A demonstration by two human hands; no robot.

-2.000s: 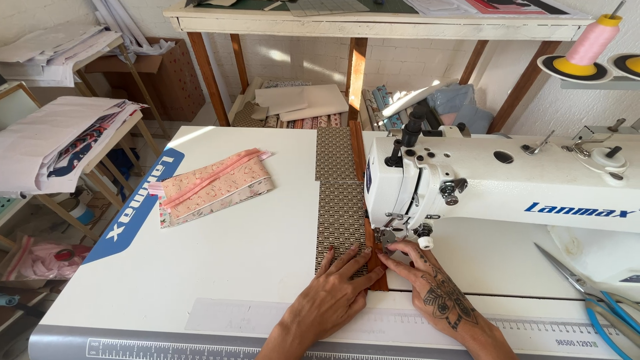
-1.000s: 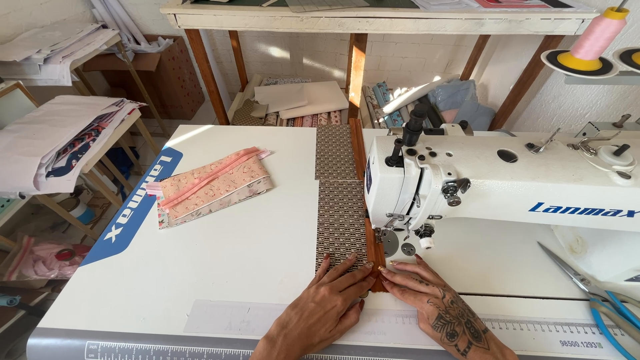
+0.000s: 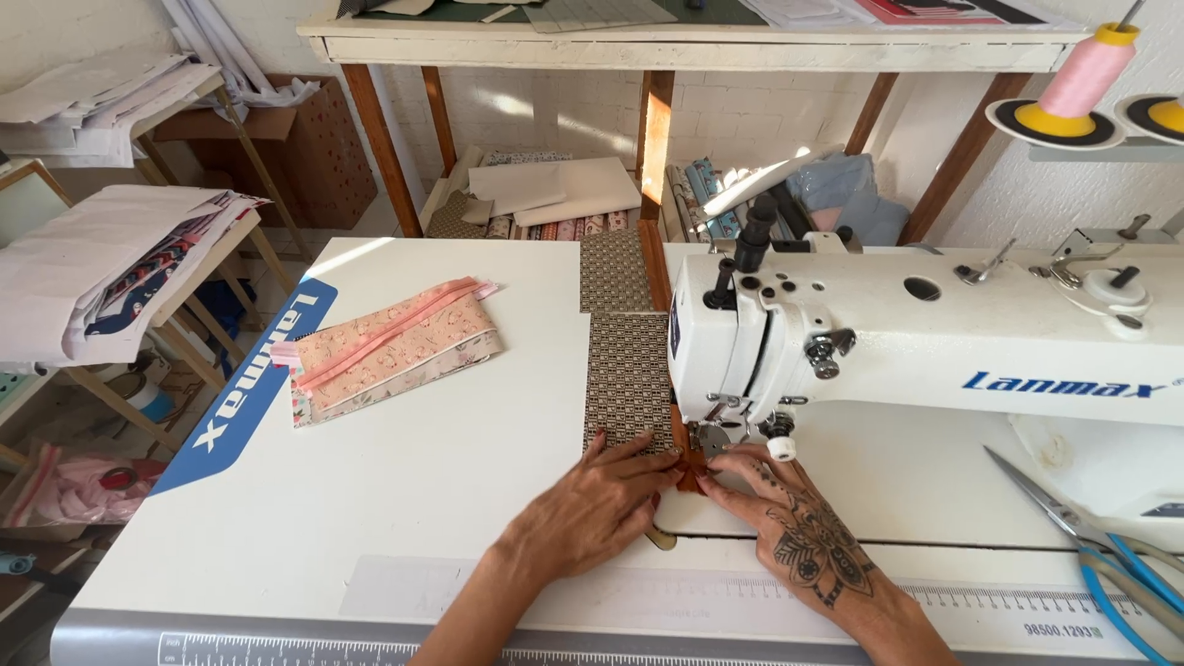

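Patterned dark-and-beige fabric (image 3: 629,370) lies lengthwise on the white machine table, with a brown strip (image 3: 654,264) along its right edge. The strip runs beneath the head of a white Lanmax sewing machine (image 3: 888,324), near the presser foot. My left hand (image 3: 592,504) rests on the fabric's near end, its fingertips on the strip. My right hand (image 3: 795,527) pinches the strip's near end from the other side, beside the needle area. Both sets of fingertips nearly meet; the needle itself is hard to make out.
Floral fabric pieces with a pink zipper (image 3: 398,342) lie on the table at left. Large scissors with blue-and-grey handles (image 3: 1091,546) lie at right. A ruler scale (image 3: 324,650) runs along the front edge. A pink thread cone (image 3: 1087,79) stands at upper right; a worktable (image 3: 703,51) is behind.
The fabric and brown strip have moved away from me along the table, and their near end now sits just before the machine's needle area. Both hands remain at it.
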